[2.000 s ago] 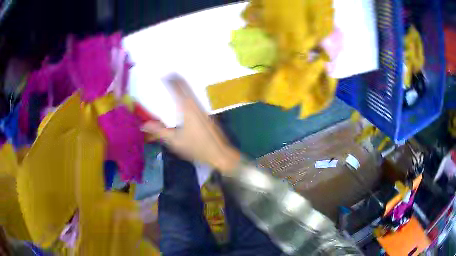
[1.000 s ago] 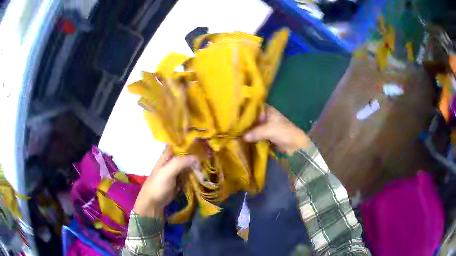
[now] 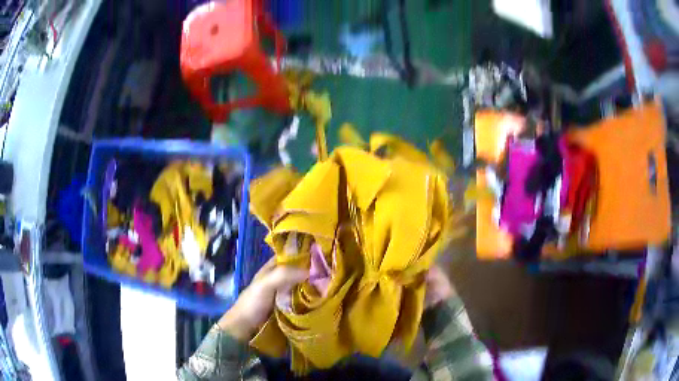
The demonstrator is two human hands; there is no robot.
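A thick tied bundle of mustard cut pieces (image 3: 372, 238) is held up in front of me at the centre, its layers fanned and folded. A small pink-lilac piece (image 3: 319, 269) shows among its folds. My left hand (image 3: 269, 292) grips the bundle's lower left side. My right hand (image 3: 438, 286) is at its lower right side, mostly hidden behind the cloth, with only a part of it showing.
A blue crate (image 3: 167, 294) with mustard, magenta and dark pieces stands at the left. A red stool (image 3: 223, 45) stands on the green floor (image 3: 417, 104) ahead. An orange surface (image 3: 633, 190) with magenta, black and red pieces is at the right. A white board (image 3: 149, 331) shows at the lower left.
The view has turned, bringing the stool, blue crate and orange surface into sight. Both hands took hold of the bundle between the first two views and still hold it; the white board is now mostly out of view.
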